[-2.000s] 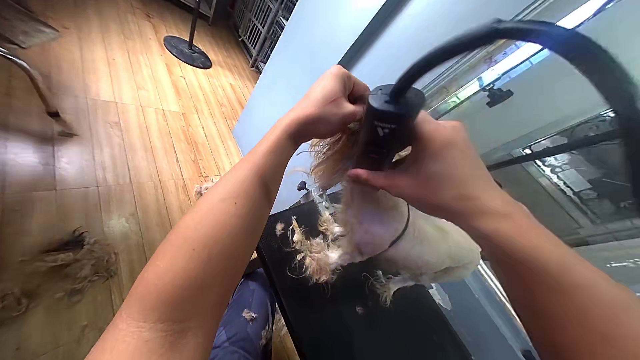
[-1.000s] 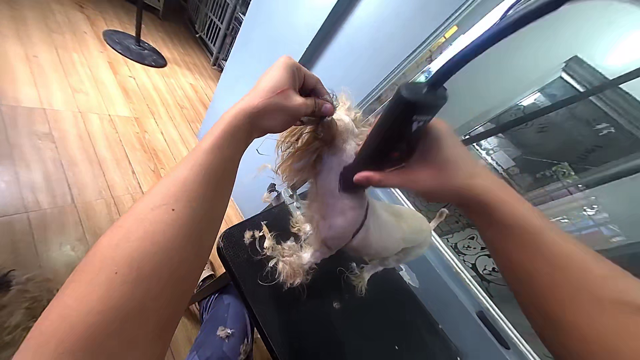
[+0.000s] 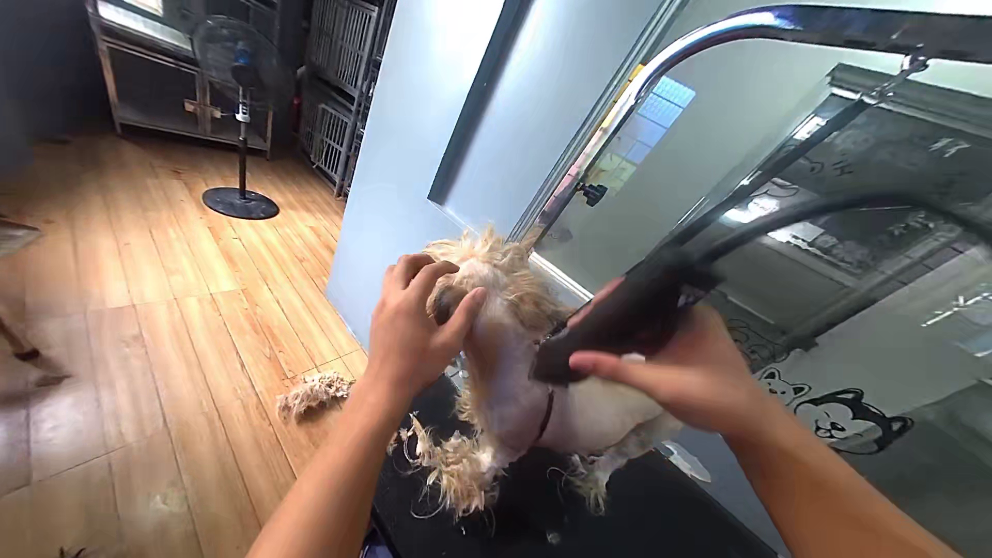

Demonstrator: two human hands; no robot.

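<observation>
A partly clipped dog [image 3: 511, 403] with pale, closely shorn sides stands on a black grooming table [image 3: 659, 511]. Shaggy cream fur remains on its head and front legs. My left hand [image 3: 415, 318] rests at the side of the dog's head, fingers spread and bent, touching the fur. In my right hand [image 3: 682, 372] are black corded electric clippers [image 3: 628, 318], somewhat blurred, their front end close to the dog's neck and shoulder. A thin dark strap [image 3: 547, 415] runs round the dog's body behind the front legs.
A chrome grooming arm [image 3: 659, 66] curves overhead, with a black knob [image 3: 593, 193] lower down. Behind the table is a glass panel with cartoon dog decals [image 3: 845, 418]. Cut fur [image 3: 314, 394] lies on the wood floor. A pedestal fan [image 3: 242, 203] and metal cages [image 3: 329, 139] stand farther back.
My left hand has gone from pinching the fur to lying spread against the dog's head. The clippers have moved away from the dog's neck. The view has tilted up.
</observation>
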